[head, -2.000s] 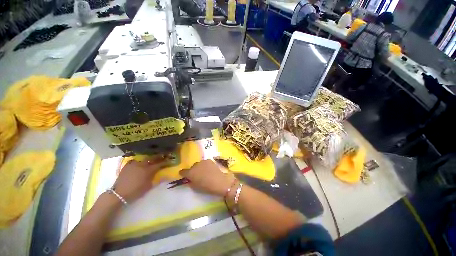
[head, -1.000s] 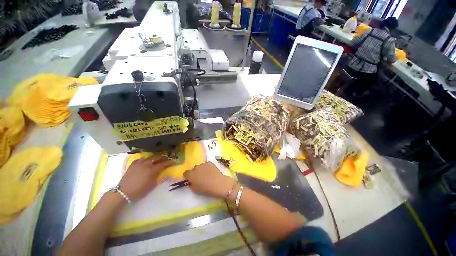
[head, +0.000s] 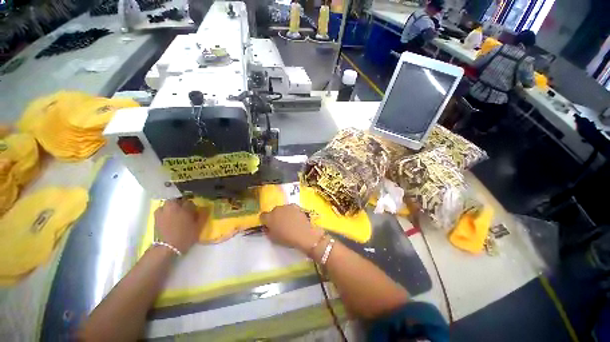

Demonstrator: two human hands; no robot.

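A yellow cut piece (head: 221, 228) lies under the front of the white sewing machine head (head: 194, 87). A greenish rectangular clamp or guide area (head: 237, 204) shows on it between my hands. My left hand (head: 179, 224) rests on the piece's left end, fingers partly hidden. My right hand (head: 289, 226) is at its right side, fingers curled, with dark thread snips (head: 254, 230) sticking out to the left from it. Another yellow piece (head: 341, 224) lies right of my right hand, partly under a bag of labels (head: 348, 170).
Piles of yellow pieces (head: 73, 127) lie at the left, with a labelled one (head: 41, 224) nearer. A second label bag (head: 431, 184), white scrap (head: 389, 198) and a leaning white-framed tablet (head: 416, 100) stand right. A cord runs down by my right wrist. Two people work behind.
My left hand has moved left along the yellow piece, and the greenish rectangle now shows between my hands. My right hand has shifted slightly right. The whole view has shifted a little.
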